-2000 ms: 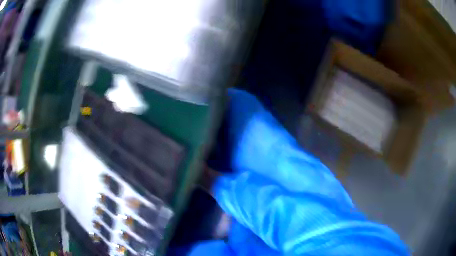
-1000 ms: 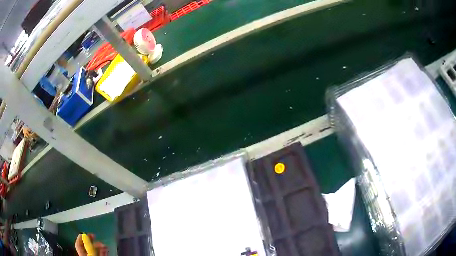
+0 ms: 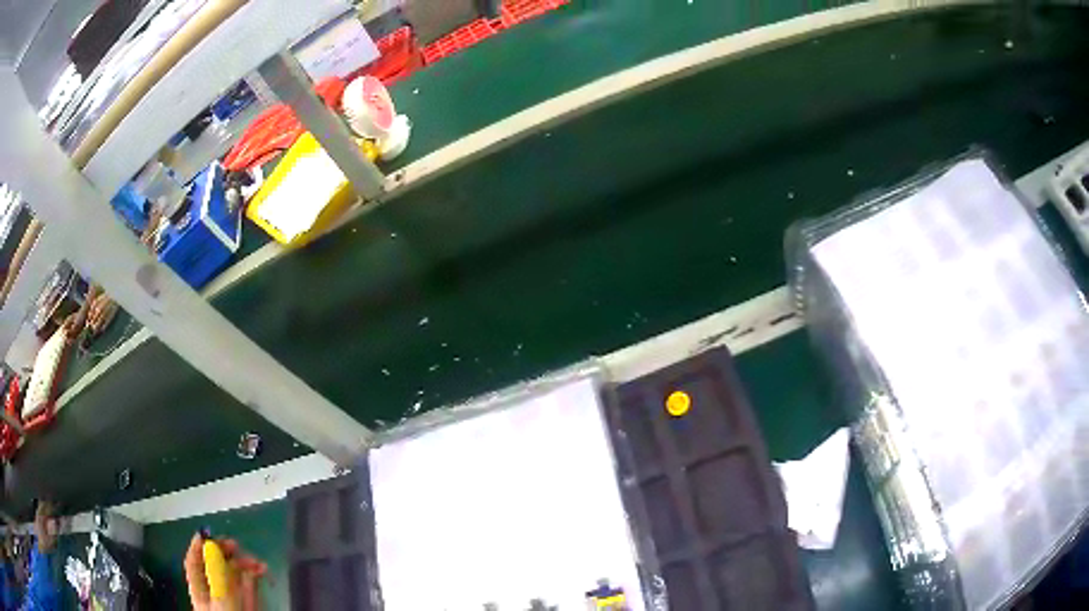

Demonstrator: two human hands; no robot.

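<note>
My left hand (image 3: 223, 575) is small and cut off by the bottom edge at the lower left, with a yellow finger cot on one digit. A tiny dark spot shows at its tip; I cannot tell whether it is held. My right hand is not in view. The whitish blister tray (image 3: 496, 501) lies right of my left hand, over the black foam tray (image 3: 717, 489). At its bottom edge a display module with a yellow tab (image 3: 607, 597) is partly visible.
Stacked blister trays (image 3: 955, 358) stand at the right, beside a white scrap (image 3: 818, 489). The dark green belt (image 3: 537, 251) carries small housings (image 3: 248, 445). A pale post (image 3: 203, 334) crosses the left. Another person's hand (image 3: 45, 525) shows at the far left.
The view has swung from the floor carton and a blue sleeve to the bench and belt. In the last second the belt's small housings shifted slightly right in view, and another person's hand came into view.
</note>
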